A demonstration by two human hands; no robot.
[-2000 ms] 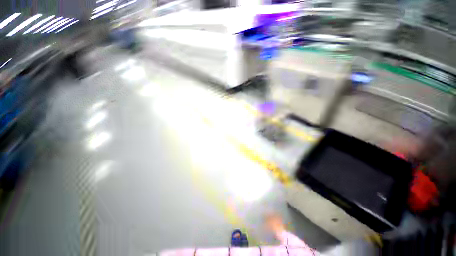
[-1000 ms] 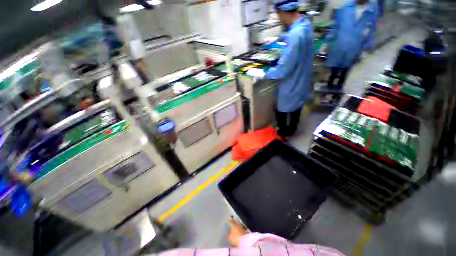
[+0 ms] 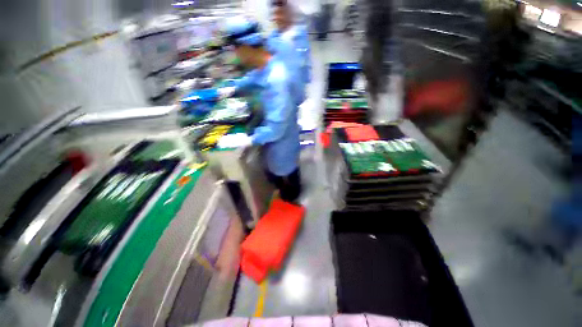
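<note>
Neither of my hands shows; only a strip of pink checked sleeve or clothing lies along the bottom edge. The black open top of a cart (image 3: 383, 271) is nearest in front, at the lower right, and looks empty apart from small pale specks. A green circuit board (image 3: 115, 204) lies in a black carrier on the conveyor at the left, beside the conveyor's green edge strip (image 3: 137, 262). The picture is blurred.
A red bin or liner (image 3: 273, 239) sits low by the conveyor. A blue-coated worker (image 3: 277, 115) stands there, another person behind. Stacked trays with green boards (image 3: 389, 156) stand beyond the cart. A dark rack (image 3: 440, 64) rises at the right.
The view has swung right and come closer to the cart and conveyor. The hand seen by the cart's edge a second ago is out of the picture.
</note>
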